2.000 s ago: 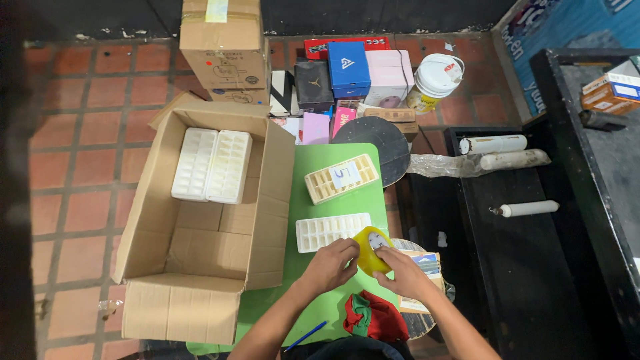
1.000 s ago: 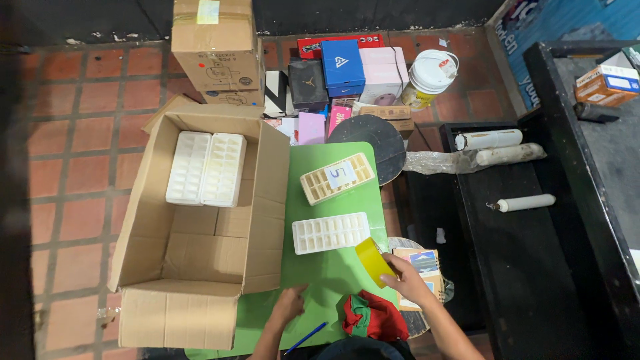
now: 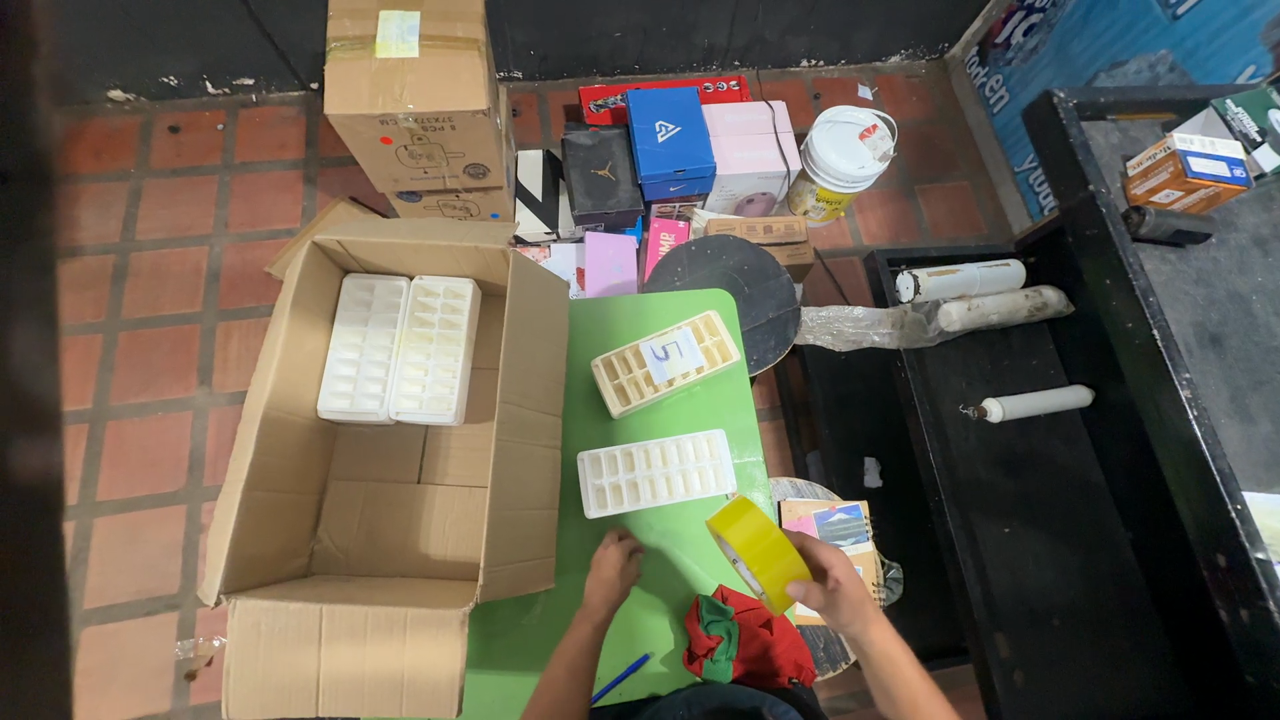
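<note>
A roll of yellow packing tape (image 3: 762,556) is in my right hand (image 3: 835,580), held above the green table's right edge. My left hand (image 3: 613,568) hovers at or rests on the green table (image 3: 655,560), fingers curled; whether a bit of tape is between them cannot be told. Just beyond it lies a white plastic ice cube tray (image 3: 657,473). Farther back is a cream ice cube tray (image 3: 640,375) with a paper marked 5 on it. Two white tray stacks (image 3: 365,350) stand side by side inside the open cardboard box (image 3: 400,530) at the left.
Red and green cloth (image 3: 755,645) and a blue pen (image 3: 621,678) lie at the near table edge. A round black stool (image 3: 735,290), shoe boxes (image 3: 668,140) and a white bucket (image 3: 845,150) stand beyond. Black shelving (image 3: 1040,480) is at the right; a notebook (image 3: 840,530) lies beside the table.
Both hands were at the tape roll two seconds ago. My left hand has since come away to the left, while my right hand keeps the roll.
</note>
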